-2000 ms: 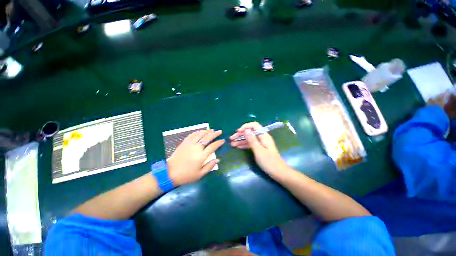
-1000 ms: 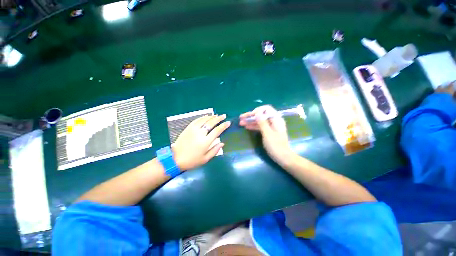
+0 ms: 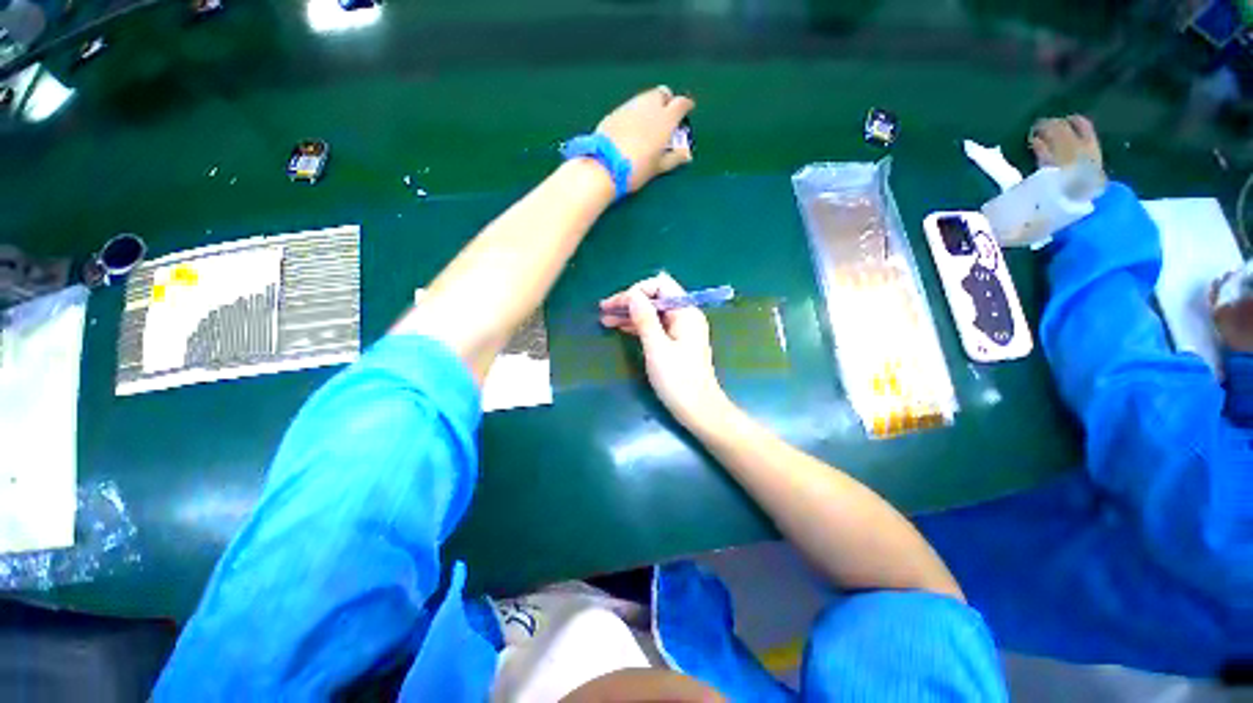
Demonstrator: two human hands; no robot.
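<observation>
My left hand (image 3: 651, 132) is stretched out to the far side of the green bench. Its fingers are on a small dark-rimmed watch module (image 3: 682, 137), which shows at their right side. My right hand (image 3: 665, 331) holds slim tweezers (image 3: 708, 297) near the bench's middle, above the left part of a yellow-green transparent sheet (image 3: 749, 341). The small striped adhesive sheet (image 3: 520, 382) lies to the left, partly hidden under my left forearm. Whether the tweezer tips hold anything is too small to tell.
Other modules (image 3: 309, 161) (image 3: 881, 127) lie along the bench. A larger striped sheet (image 3: 323, 295) and a bagged pale sheet (image 3: 39, 426) lie left. Bagged amber parts (image 3: 879, 323), a phone (image 3: 978, 286) and a translucent bottle (image 3: 1040, 206) lie right. Another person's hand (image 3: 1069, 146) reaches in beside the bottle.
My left hand has moved from the small striped sheet out to the module at the far side. My right hand still holds the tweezers. The neighbour's arm has reached forward. The view has shifted.
</observation>
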